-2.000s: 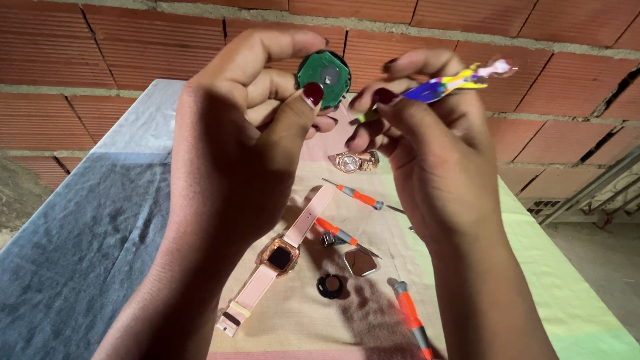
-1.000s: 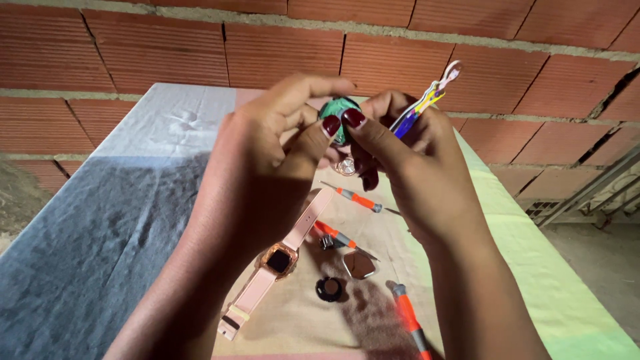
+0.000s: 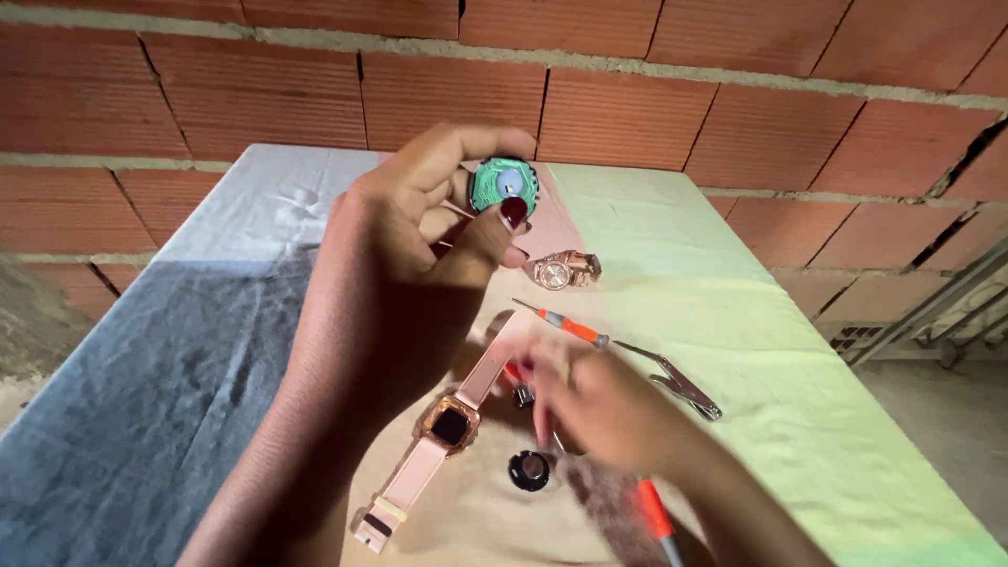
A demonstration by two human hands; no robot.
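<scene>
Between thumb and fingers, my left hand (image 3: 441, 205) holds up a round green circuit board (image 3: 492, 187) in a dark rim, with a pale round part at its middle. My right hand (image 3: 583, 394), blurred by motion, is low over the cloth, its fingers around the red handle of a screwdriver (image 3: 513, 372); whether they grip it I cannot tell. Just left of it lies a wristwatch with a pink strap and square dark face (image 3: 450, 426). A small metal part (image 3: 522, 395) and a round black part (image 3: 528, 471) are close to my right fingers.
A rose-gold wristwatch (image 3: 555, 273) lies further back. An orange-and-grey screwdriver (image 3: 571, 326) and a metal nail clipper (image 3: 683, 384) are right of centre, another screwdriver (image 3: 655, 510) at the near right. Beyond the cloth-covered table (image 3: 669, 213) stands a brick wall (image 3: 630, 118).
My right hand has left the green board and moved down to the table. The colourful slender tool it held earlier no longer shows. My left hand still holds the board.
</scene>
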